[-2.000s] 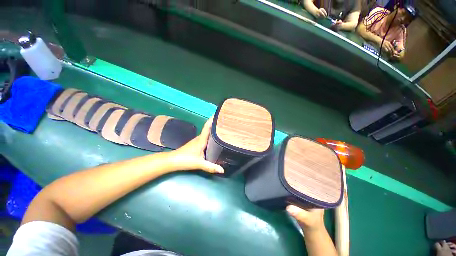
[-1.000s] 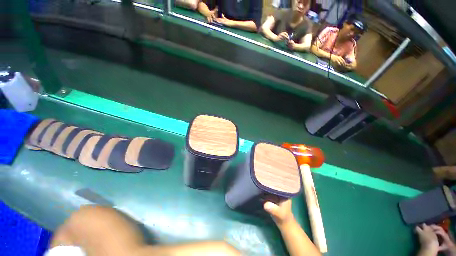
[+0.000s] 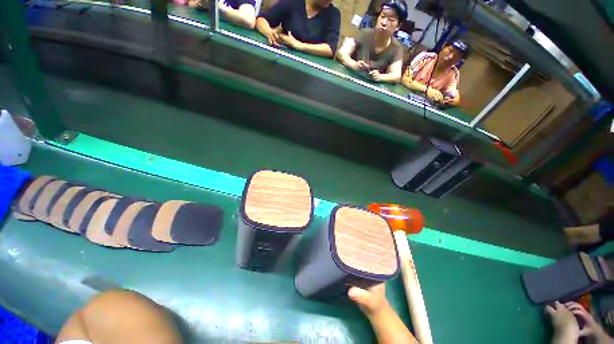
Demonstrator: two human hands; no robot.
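Note:
Two upright grey speakers with wood-grain tops stand side by side on the green bench, the left one [image 3: 275,218] untouched. My right hand [image 3: 367,299] is at the lower front of the right speaker [image 3: 347,259], thumb against it; its other fingers are hidden. My left hand is out of the picture; only part of my left arm [image 3: 121,319] shows at the bottom. A mallet with an orange head [image 3: 397,218] and pale handle lies right of the speakers. A row of overlapping top panels [image 3: 101,215] lies at the left.
A blue cloth [image 3: 10,185] and a white bottle [image 3: 12,140] are at the left edge. Two speakers [image 3: 431,168] are on the sunken conveyor. Another person's hands [image 3: 569,319] are near a speaker [image 3: 559,279] at the right. Several people sit opposite.
My left hand has let go of the left speaker and left the picture. My right hand stays at the right speaker. The view has shifted, showing more of the people opposite.

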